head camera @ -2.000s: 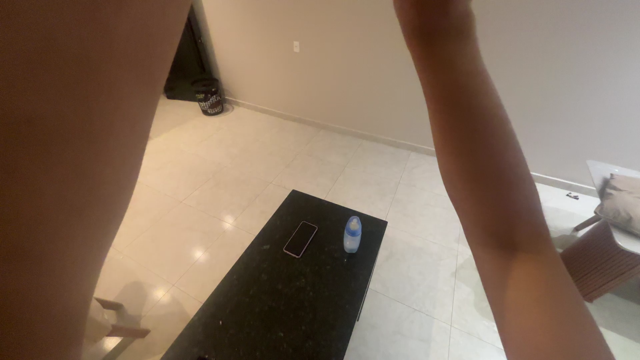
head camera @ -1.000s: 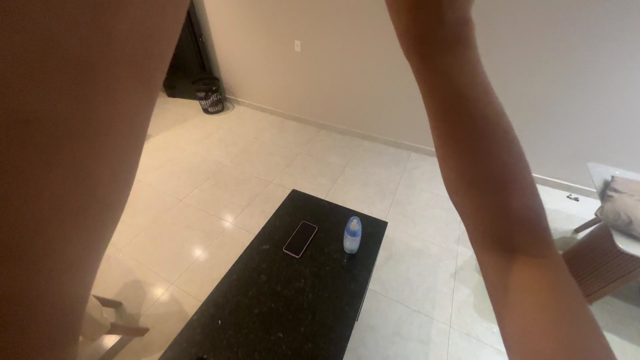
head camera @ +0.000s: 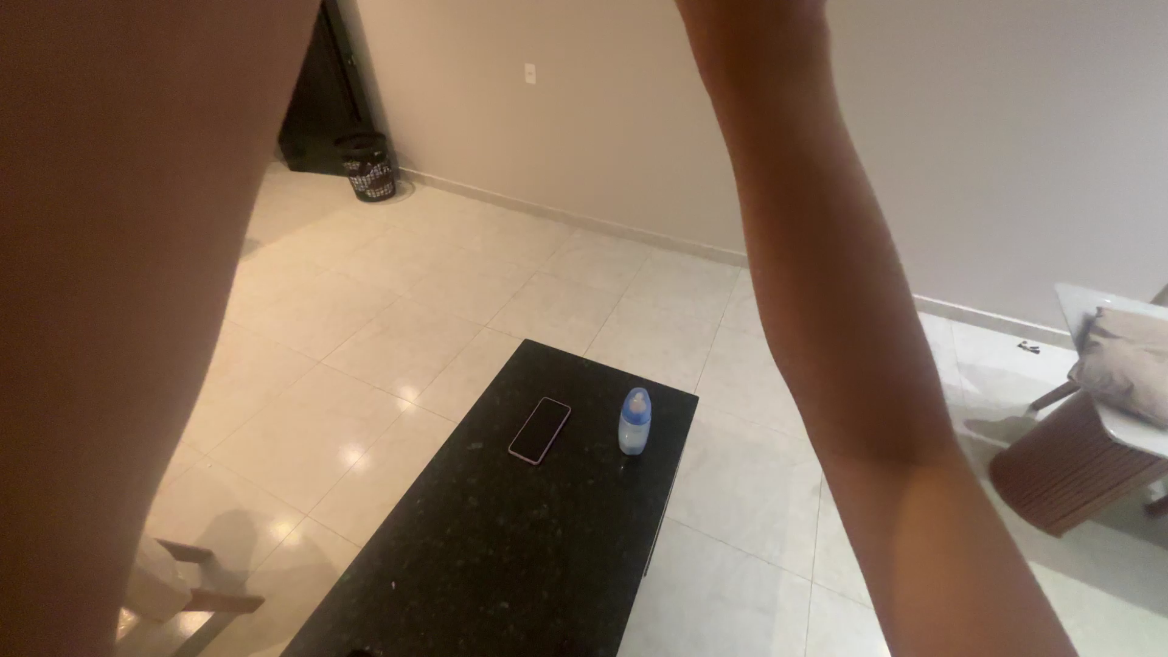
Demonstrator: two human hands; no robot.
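My right forearm rises from the lower right to the top edge, where only the wrist and the base of my right hand [head camera: 762, 23] show; its fingers are out of view, so what it holds is hidden. My left arm fills the left side as a blurred shape, its hand outside the picture. Between the arms stands a black speckled stone-topped table [head camera: 493, 547]. On its far end lie a smartphone [head camera: 540, 431] with a dark screen and, to its right, an upright baby bottle [head camera: 634, 422] with a blue collar and clear cap. Neither visible arm touches them.
A black openwork basket [head camera: 370, 169] stands by the wall near a dark door [head camera: 324, 100]. At the right is a chair [head camera: 1063, 465] with a beige cushion [head camera: 1127, 360]. Wooden furniture legs [head camera: 219, 602] show at lower left. Glossy pale tiles cover the floor.
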